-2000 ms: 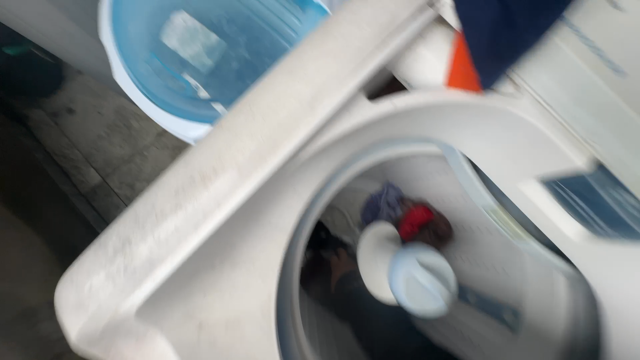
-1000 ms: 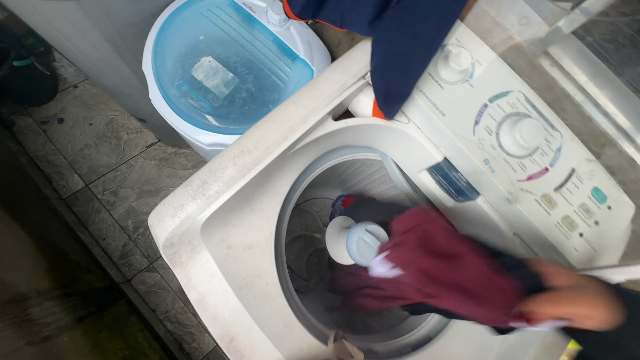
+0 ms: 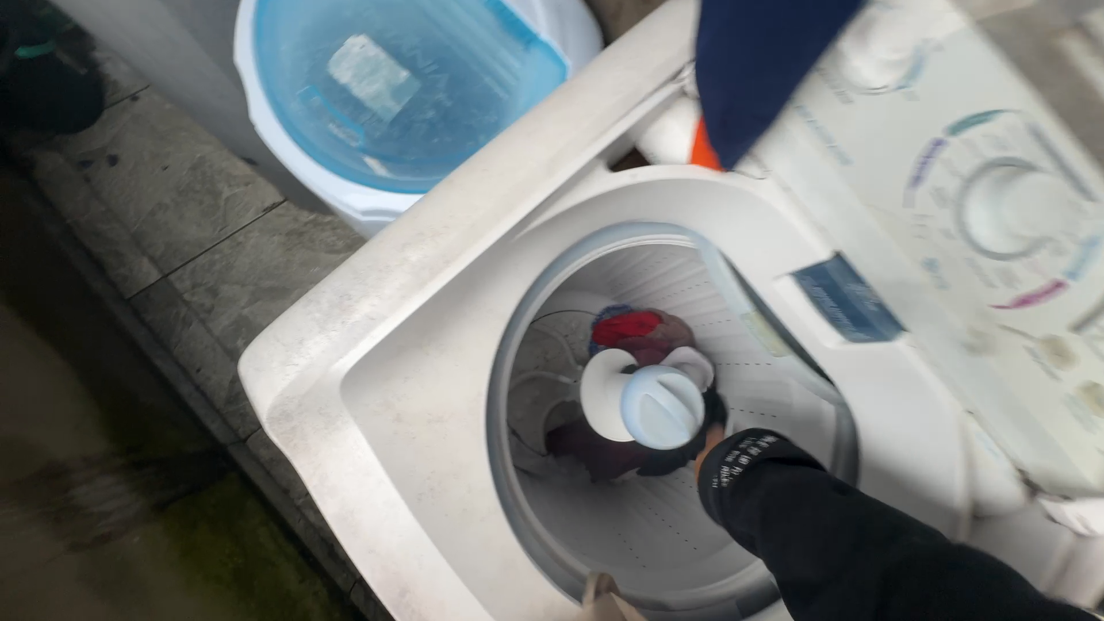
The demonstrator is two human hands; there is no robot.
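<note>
My right hand (image 3: 709,447), at the end of a black sleeve, reaches down inside the drum (image 3: 604,539) of a top-loading washing machine. Only a sliver of skin shows at the cuff, so its fingers are hidden and any grip is unclear. Around the white agitator with its pale blue cap (image 3: 662,407) lie clothes: a dark maroon garment (image 3: 604,450) to the lower left, a red cloth (image 3: 627,328) above, and black cloth (image 3: 716,410) next to my hand. My left hand is out of view.
The washer's control panel with a large knob (image 3: 1009,210) is at the upper right. A navy and orange cloth (image 3: 768,69) hangs over the machine's rear edge. A small tub with a blue lid (image 3: 448,103) stands beside it on grey tiles (image 3: 216,211). Something beige (image 3: 606,599) is at the bottom edge.
One second ago a hand at the right held a maroon garment over the drum; now maroon cloth lies low in the drum and my right hand is inside. The view has shifted closer.
</note>
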